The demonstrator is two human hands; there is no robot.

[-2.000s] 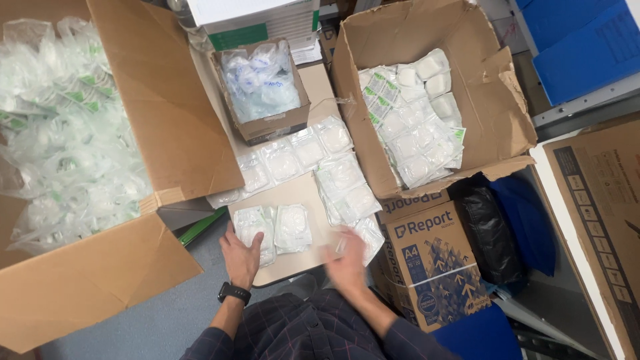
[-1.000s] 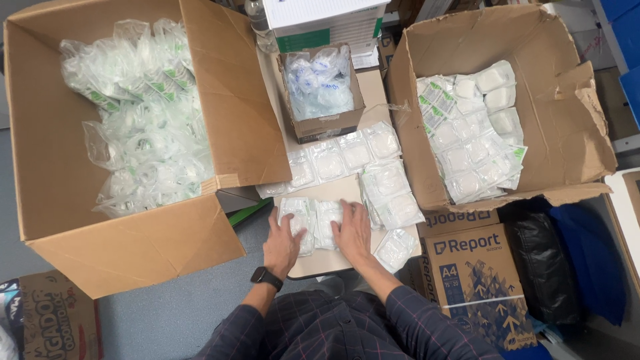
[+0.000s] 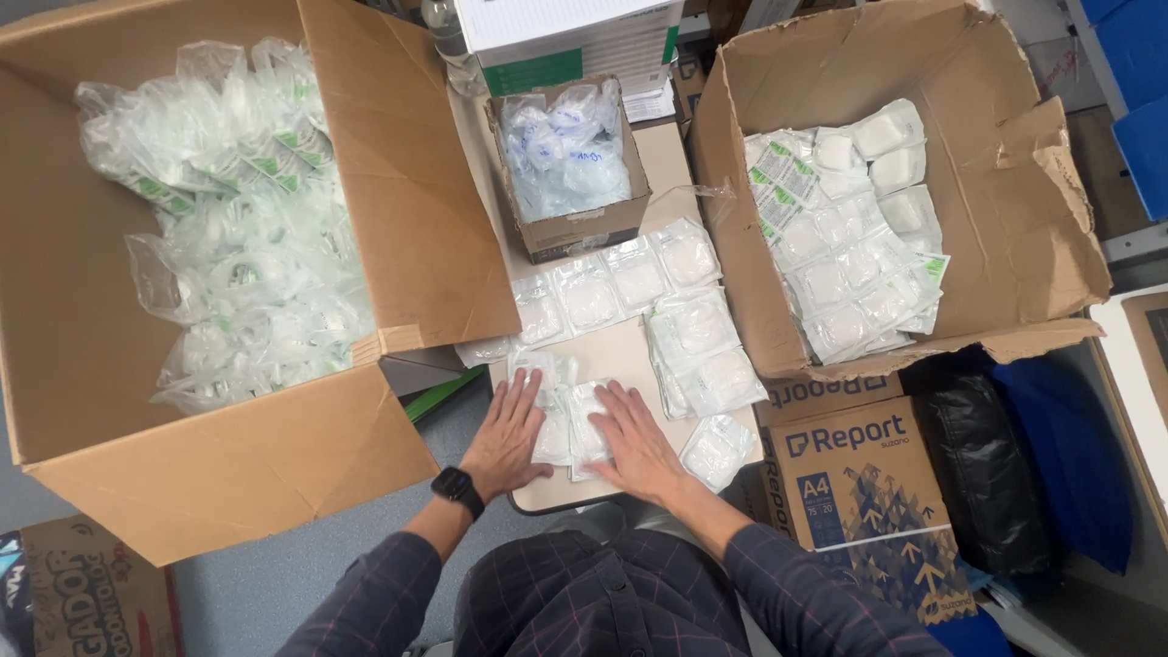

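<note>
At the table's near edge, my left hand (image 3: 509, 436) lies with spread fingers on a stack of sealed packets of white pads (image 3: 552, 436). My right hand (image 3: 636, 440) rests flat on the adjoining stack (image 3: 584, 424), fingers apart. Neither hand grips anything. Right of them lies a thicker packet stack (image 3: 707, 351), with a separate packet (image 3: 718, 452) below it by the table edge. A row of joined packets (image 3: 593, 292) crosses the table beyond my hands. More packets (image 3: 849, 242) lie in the torn cardboard box at the right.
The beige table (image 3: 625, 356) stands between a large cardboard box (image 3: 420, 182) of bagged packets and the torn box (image 3: 995, 228). A small carton (image 3: 584, 228) of plastic bags sits at the back, before a white-and-green box (image 3: 575, 46). A paper carton (image 3: 867, 484) stands lower right.
My right hand, blurred above the right side of the table two seconds ago, now lies on the packets beside my left hand. The view has shifted left since the first frame.
</note>
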